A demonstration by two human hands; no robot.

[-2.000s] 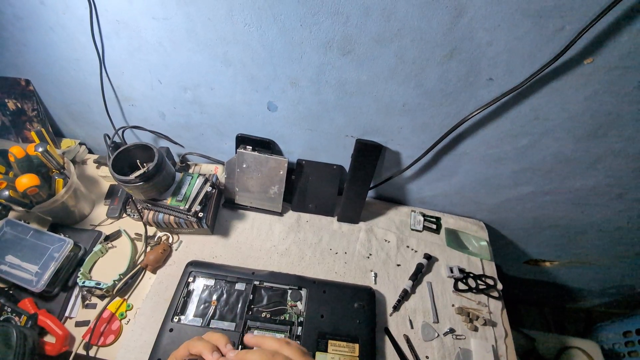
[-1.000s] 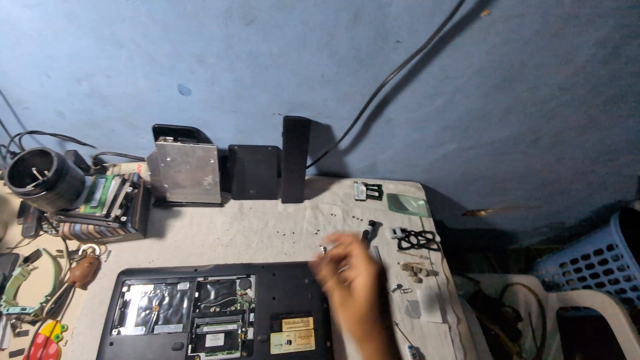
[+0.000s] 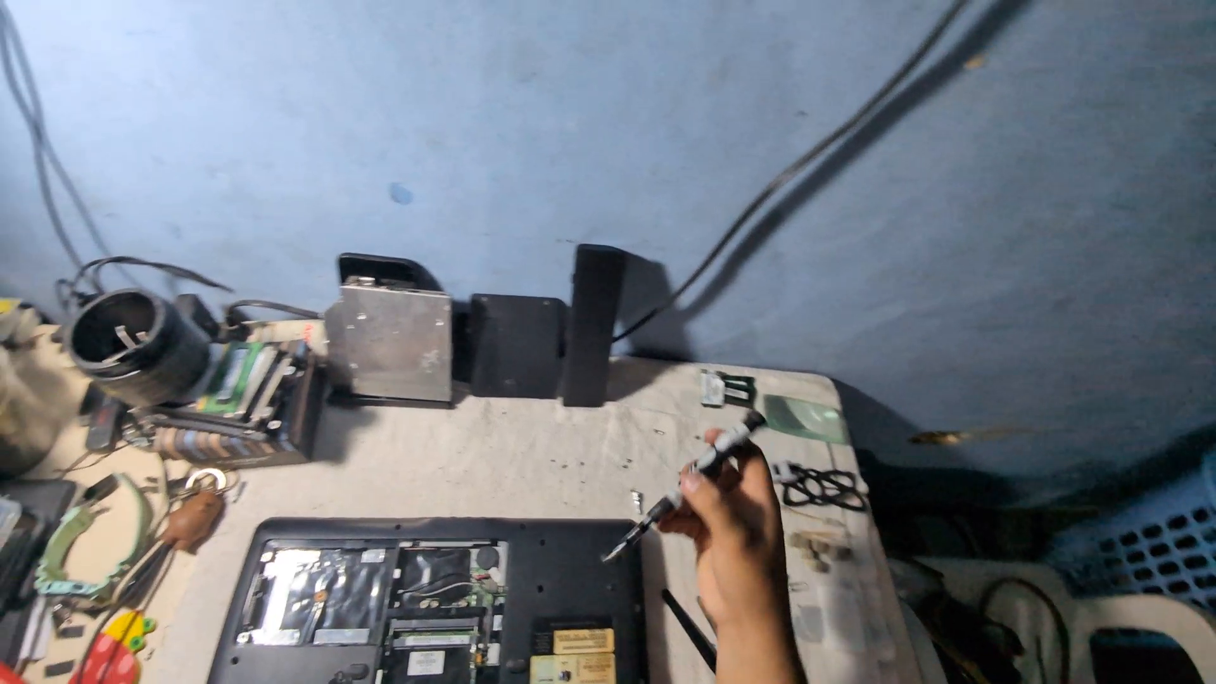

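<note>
My right hand [image 3: 727,522] grips a black and grey precision screwdriver [image 3: 708,465], its tip pointing down and left over the right part of an upside-down black laptop base [image 3: 570,560]. Open bays in the base show metal foil, cables and a green board, and worn labels sit at its lower right. My left hand is out of view. Right of the laptop, under my wrist, lies a thin black tool [image 3: 686,622]. Small screws [image 3: 608,464] are scattered on the cloth behind the laptop.
An optical drive [image 3: 397,342], a black cover panel [image 3: 516,345] and a battery [image 3: 594,325] lean on the wall. A black cup [image 3: 133,347], a keychain [image 3: 195,518] and a green strap [image 3: 95,541] are at left. Memory modules [image 3: 728,388] and a coiled black cable [image 3: 822,488] are at right.
Both hands were at the laptop's front part; my left hand has left the view. My right hand has reached right and picked up the screwdriver, which lay on the cloth. The view has shifted right.
</note>
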